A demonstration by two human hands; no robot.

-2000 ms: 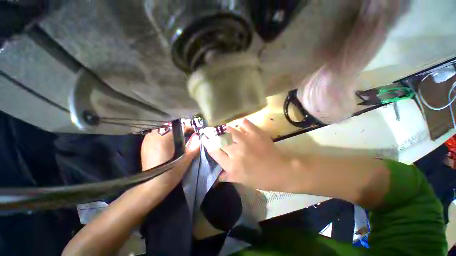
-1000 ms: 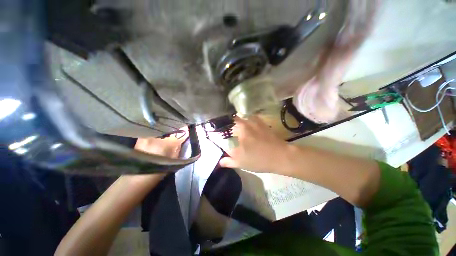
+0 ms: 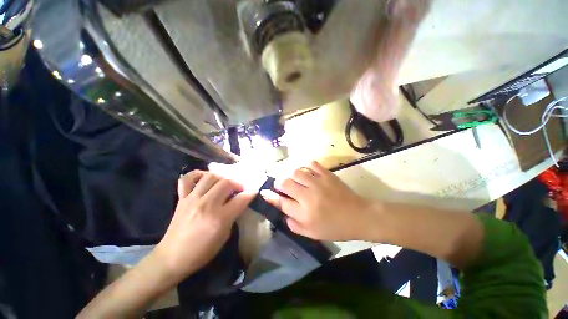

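Observation:
A black fabric piece (image 3: 269, 209) with a grey panel (image 3: 280, 265) joined to it lies in front of the sewing machine's needle area (image 3: 252, 146), which is brightly lit. My left hand (image 3: 208, 215) pinches the black fabric's edge with thumb and fingers, just left of centre. My right hand (image 3: 314, 202) pinches the same piece from the right, its thumb at the fabric edge. Both hands are nearer to me than the presser foot, whose detail is lost in glare. The grey panel hangs below the hands towards my lap.
The machine head (image 3: 205, 56) with a pale knob (image 3: 289, 61) fills the top. Black-handled scissors (image 3: 373, 134) lie right of the needle below a pink-white bundle (image 3: 378, 93). A green-handled tool (image 3: 473, 117) lies farther right. Dark garments (image 3: 93, 180) are heaped at left.
Both hands have come back from the needle towards me. The long grey strip between them is replaced in view by the black edge. The view has shifted, showing more of the scissors and bed.

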